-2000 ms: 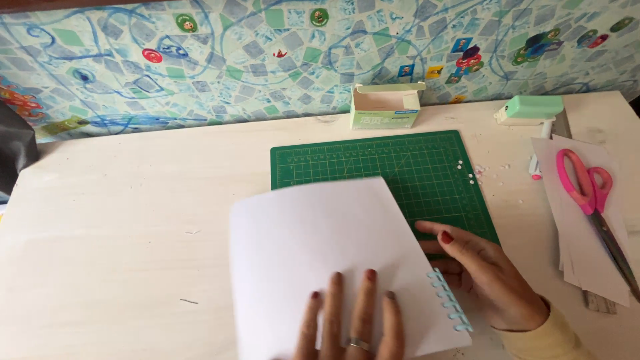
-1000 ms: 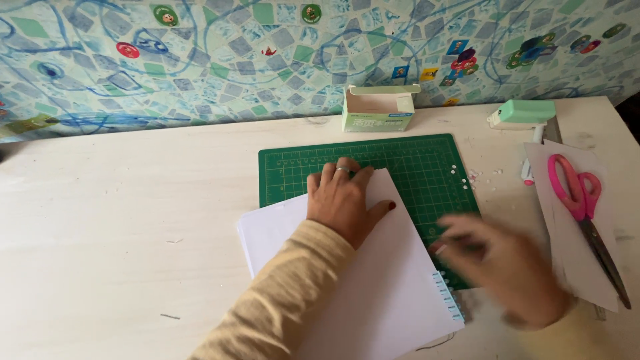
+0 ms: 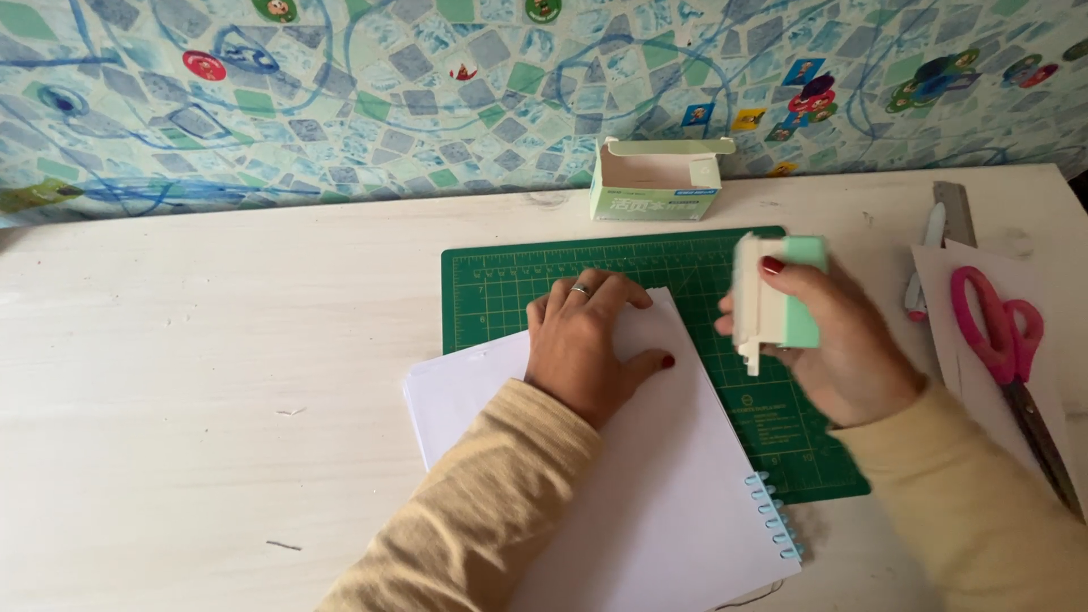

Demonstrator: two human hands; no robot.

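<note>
My left hand (image 3: 586, 340) lies on the upper part of a stack of white paper (image 3: 646, 493), its fingertips near the top edge. Light blue binding rings (image 3: 773, 517) run along the lower right edge of the stack. Under the stack's upper right part is a green cutting mat (image 3: 501, 293) with a printed grid. Above the mat's right side, my right hand (image 3: 829, 331) holds a mint and white hole punch (image 3: 778, 293), thumb on its near face. The punch is raised off the mat and slightly blurred.
An opened small cardboard box (image 3: 654, 200) stands behind the mat. On the right, pink-handled scissors (image 3: 1003, 340) lie on loose paper sheets (image 3: 977, 263), with a metal ruler (image 3: 954, 212) and a capped marker (image 3: 931, 234) beside them. A mosaic-patterned wall covering (image 3: 425, 93) borders the table's back.
My right hand has picked up the punch, which lay at the back right of the table in the earlier frames. My left hand has moved from the stack's lower part to its top.
</note>
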